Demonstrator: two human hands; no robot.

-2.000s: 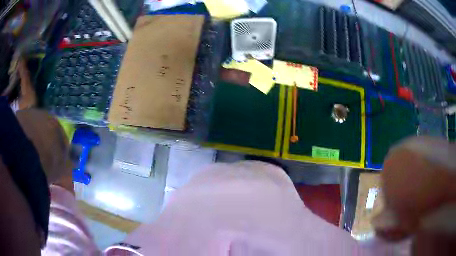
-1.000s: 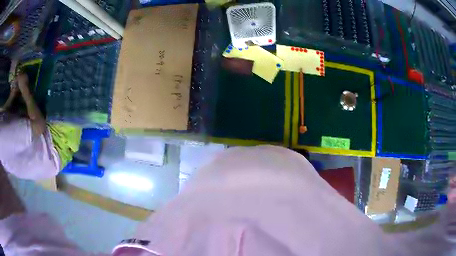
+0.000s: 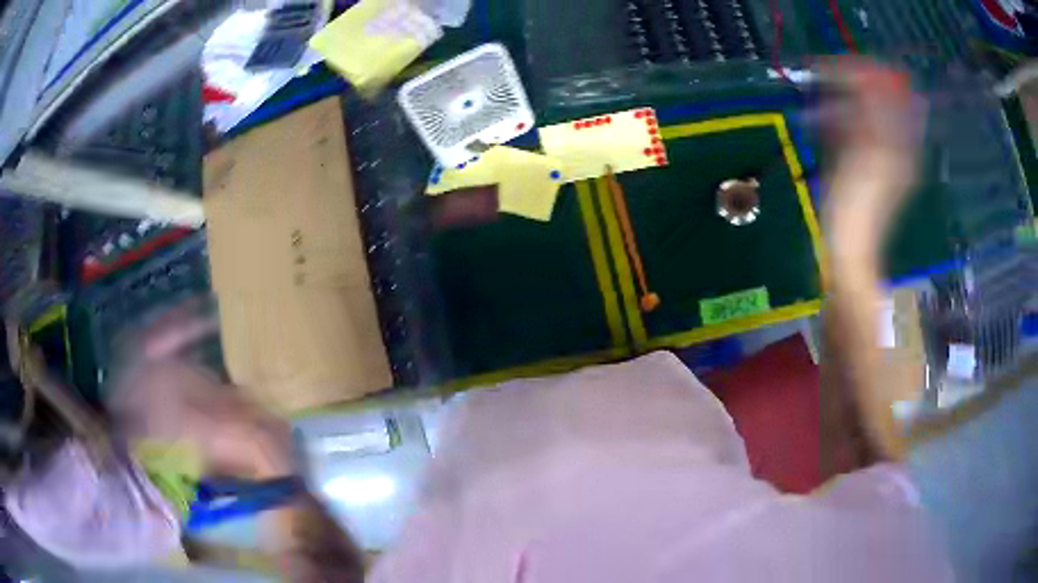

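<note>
My left hand [image 3: 194,399] is blurred at lower left, over the front of a clear blister tray and left of the brown cardboard sheet [image 3: 290,262]; its grip cannot be told. The sheet lies on a tray of small dark parts [image 3: 398,262]. My right hand [image 3: 865,114] is blurred at upper right, with the arm stretched over the bench's blue-taped zone; whether it holds anything cannot be told. A round metal cup [image 3: 738,200] and an orange stick [image 3: 632,245] lie on the green mat between my hands.
A white fan [image 3: 467,103] stands behind yellow slips [image 3: 524,182] and a red-dotted card [image 3: 603,142]. More part trays [image 3: 694,34] lie at the back. A green label [image 3: 734,305] is at the front edge. Another person's pink sleeve [image 3: 80,490] is at lower left.
Both my hands have come into view, the right reaching forward over the bench and the left toward the left tray. The view has turned, and the bench items appear tilted and shifted left.
</note>
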